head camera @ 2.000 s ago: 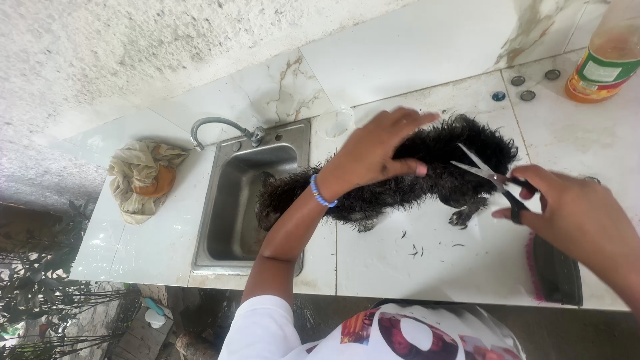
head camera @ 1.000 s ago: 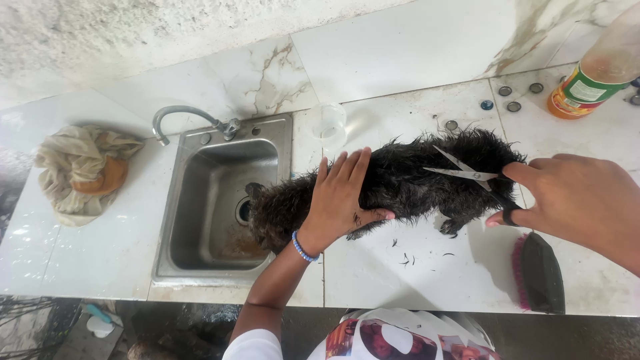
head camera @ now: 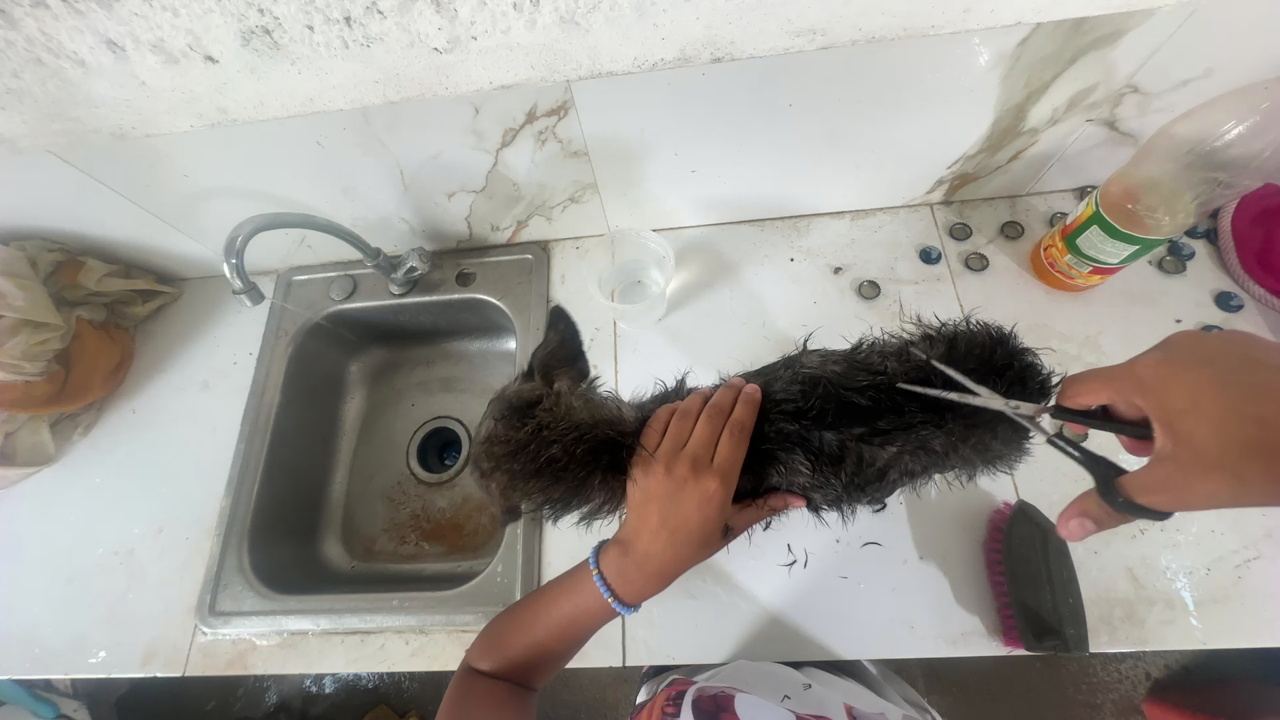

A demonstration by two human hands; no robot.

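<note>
A small dog with wet dark fur (head camera: 850, 420) lies along the white tiled counter, its head at the edge of the steel sink. My left hand (head camera: 695, 465), with a blue bead bracelet at the wrist, rests flat on its back behind the neck. My right hand (head camera: 1180, 430) holds black-handled scissors (head camera: 1015, 408) by the finger loops. Their blades are a little apart over the fur of the dog's rear. Small dark hair clippings (head camera: 795, 558) lie on the tiles below the body.
The steel sink (head camera: 235, 480) has a curved faucet (head camera: 300, 225). A clear plastic cup (head camera: 637, 275) stands behind the dog. Bottle caps (head camera: 976, 261) lie near a plastic bottle (head camera: 1100, 235). A pink-bristled brush (head camera: 1040, 580) lies near the front edge, and crumpled cloth (head camera: 60, 340) at left.
Since the earliest frame my left hand has come down onto the dog's back with the fingers closer together. The scissors stay over its rear. The view has shifted.
</note>
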